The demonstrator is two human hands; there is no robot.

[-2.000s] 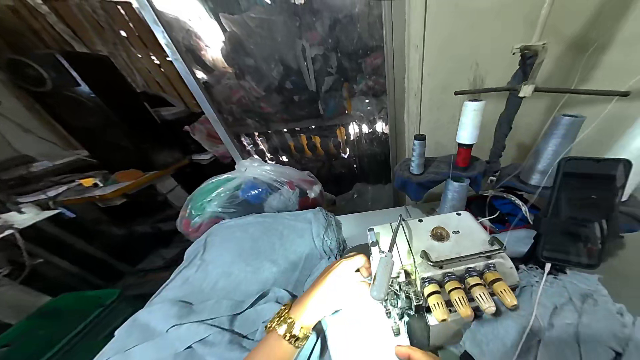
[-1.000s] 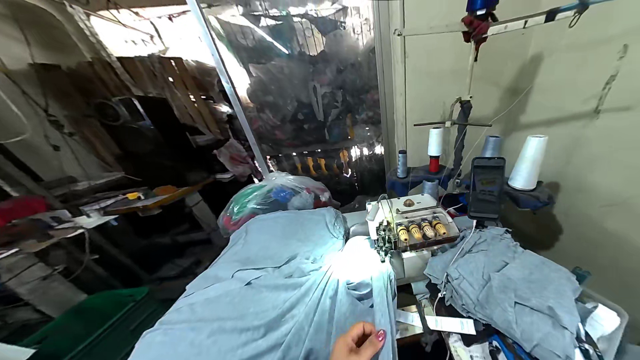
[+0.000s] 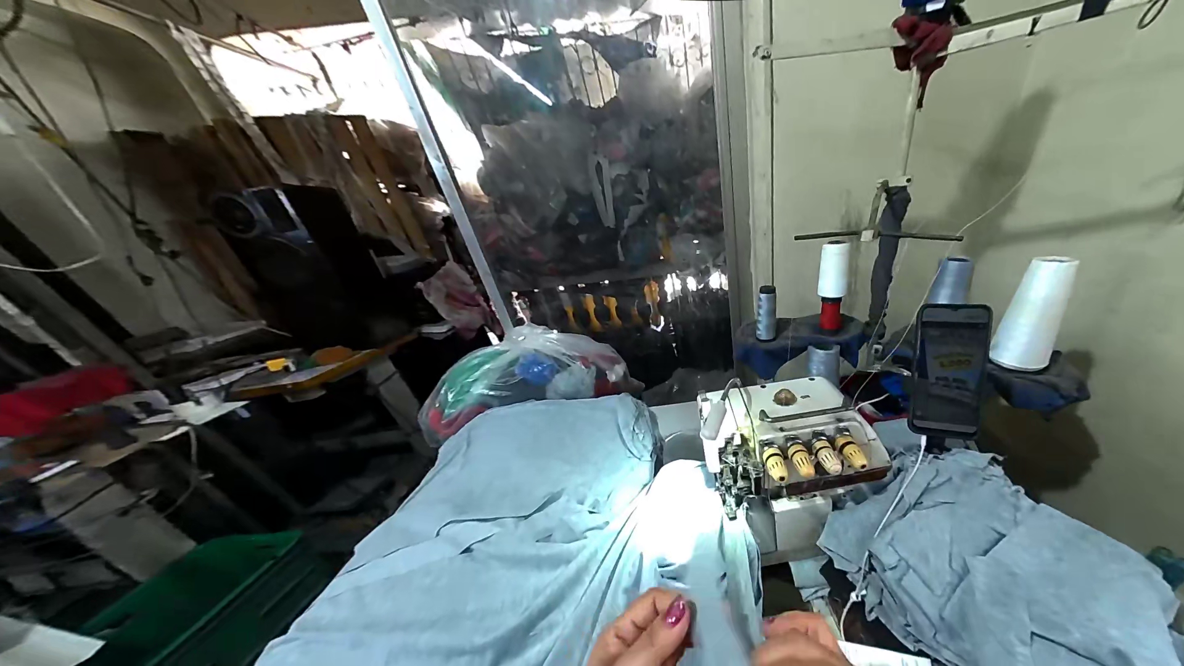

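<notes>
A white overlock sewing machine (image 3: 786,407) with tan tension dials (image 3: 814,455) stands right of centre, its lamp glaring on light blue fabric (image 3: 546,518) spread at its left. At the bottom edge, my left hand (image 3: 647,629) pinches a piece of the blue fabric between thumb and fingers; one nail is painted pink. My right hand (image 3: 797,640), slightly blurred, is closed at the same piece, a short way to the right. Both hands are in front of and below the needle area, and their lower parts are cut off by the frame.
More blue fabric (image 3: 1017,555) is heaped right of the machine. Behind stand thread cones (image 3: 1034,314) and a phone (image 3: 950,370) on a holder with a white cable. A clear plastic bag of cloth (image 3: 527,370) sits behind the spread fabric. A green bin (image 3: 213,592) is at lower left.
Both hands were up at the machine two seconds ago; now they are lower, near the bottom edge. One second ago only one hand showed there. The view has tilted and drawn back since the oldest frame.
</notes>
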